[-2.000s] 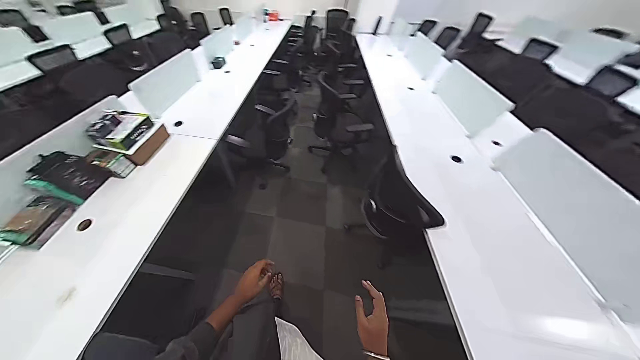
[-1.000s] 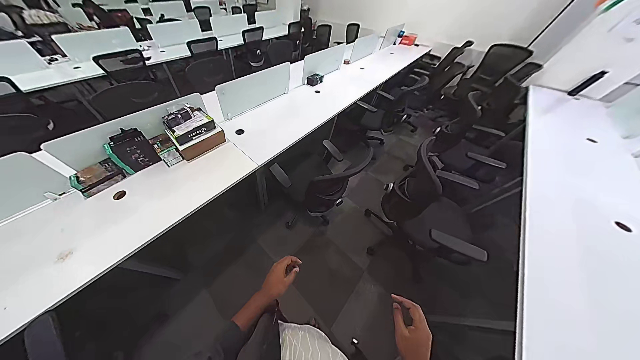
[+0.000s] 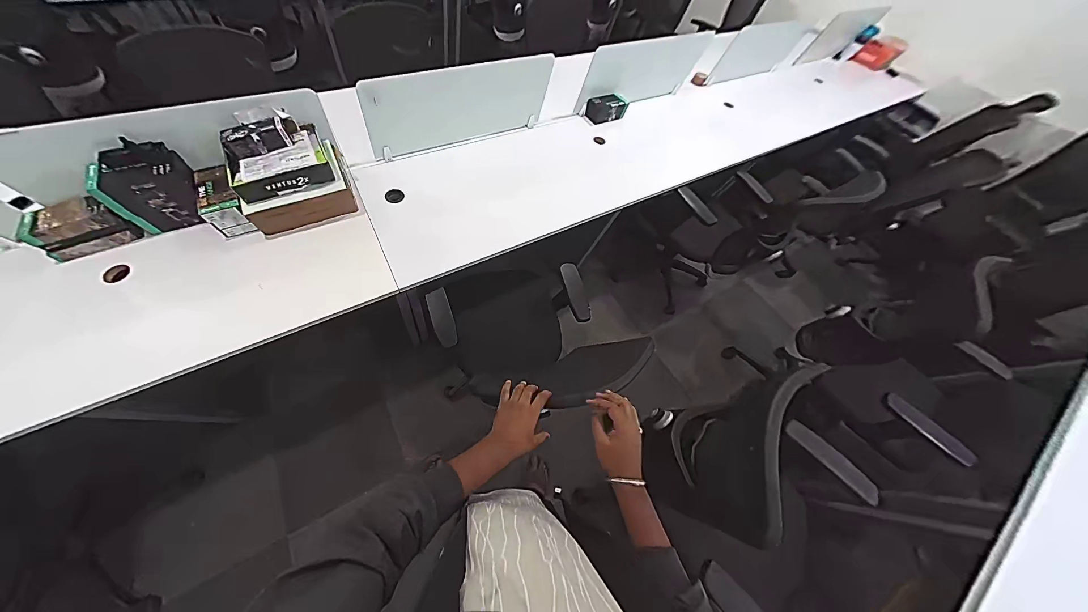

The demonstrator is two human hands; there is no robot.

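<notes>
My left hand (image 3: 517,422) lies with spread fingers at the top edge of the backrest of a black office chair (image 3: 603,370), pushed near the long white desk. Just right of it, my right hand (image 3: 618,429), with a bracelet at the wrist, has curled fingers at the same edge. Whether either hand presses on the chair or hovers above it, I cannot tell. Neither hand holds a loose object. A second black office chair (image 3: 739,450) stands close to the right of my right hand.
Stacked product boxes (image 3: 289,183) and a black-and-green box (image 3: 153,187) sit on the white desk (image 3: 510,200) by frosted dividers (image 3: 459,102). A small dark box (image 3: 605,108) is farther along. More office chairs (image 3: 918,221) crowd the right, beside another white desk (image 3: 1045,527).
The view has swung toward the left desk. My hands, held apart in the air before, are now closer together and at the chair's edge.
</notes>
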